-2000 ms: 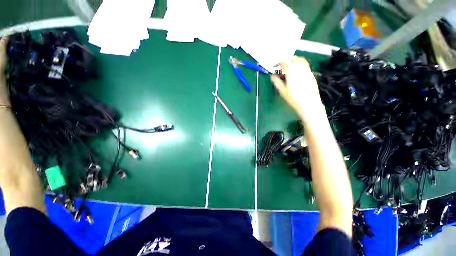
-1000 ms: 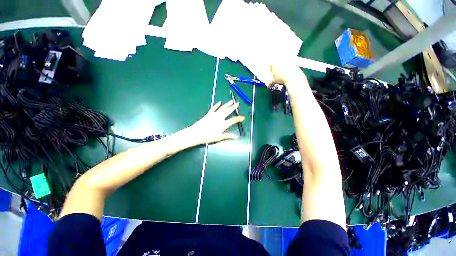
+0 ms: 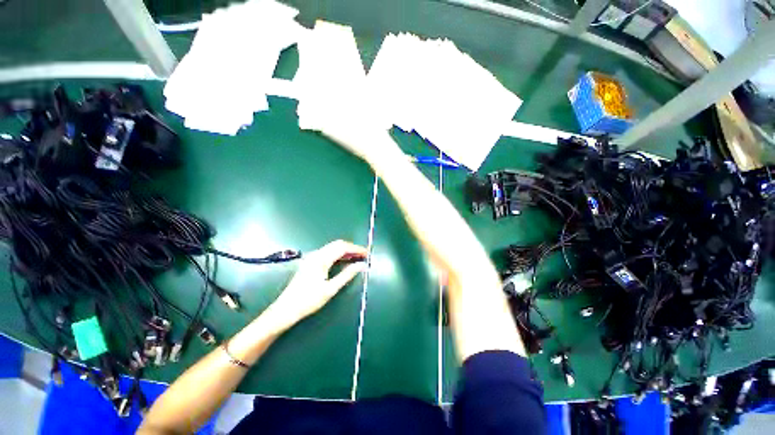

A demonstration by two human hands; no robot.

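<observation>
My left hand is low over the middle of the green mat, thumb and fingers curled around a slim dark tool, of which only a short part shows. My right hand is at the near edge of the middle stack of white label sheets. Its fingers blend into the bright paper, so its grip cannot be told. The blue-handled nippers lie partly hidden between the right forearm and the right stack of sheets.
Heaps of black cable modules lie at the left and right. A green tag lies on the left heap. More white sheets are at the far left. A blue and orange box stands far right. Blue bins are below.
My left hand has come from the left heap to the tool and drawn it nearer. My right hand has moved left from the right stack to the middle one. Black modules now lie beside the right stack.
</observation>
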